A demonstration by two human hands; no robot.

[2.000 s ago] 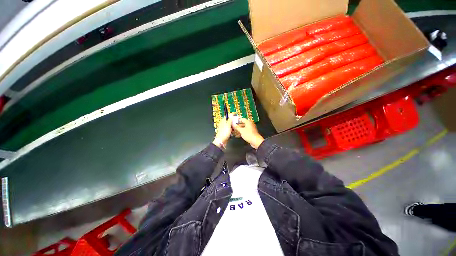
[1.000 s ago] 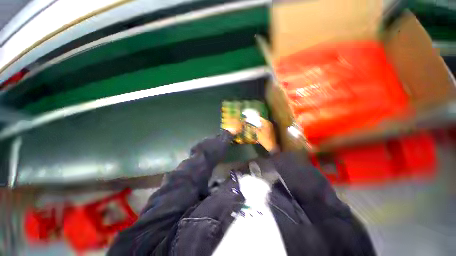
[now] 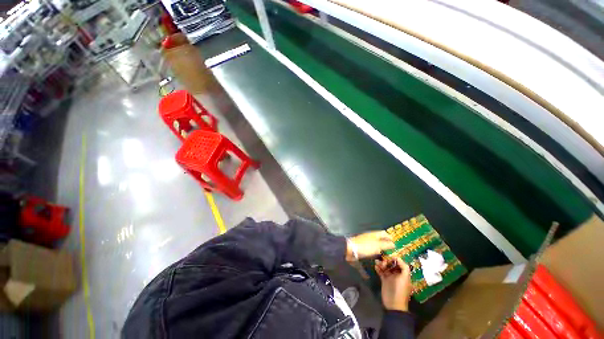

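A green and gold PCB panel (image 3: 414,243) lies flat on the dark green bench, beside the open carton. A crumpled white piece (image 3: 432,266) lies on the panel, right of my hands. My left hand (image 3: 371,245) reaches to the panel's near left edge; whether it holds anything is unclear. My right hand (image 3: 395,281) is just below it at the near edge, its fingers curled around a small dark thing (image 3: 391,265) too blurred to name.
The brown carton (image 3: 467,308) with red bags (image 3: 550,308) stands at lower right. Two red stools (image 3: 206,153) are on the floor left of the bench (image 3: 338,165). A white strip (image 3: 228,55) lies at its far end. Another carton (image 3: 41,275) is at lower left.
The view has swung left along the bench, bringing the stools and floor into view. The white piece, earlier between my hands, now lies on the panel apart from them.
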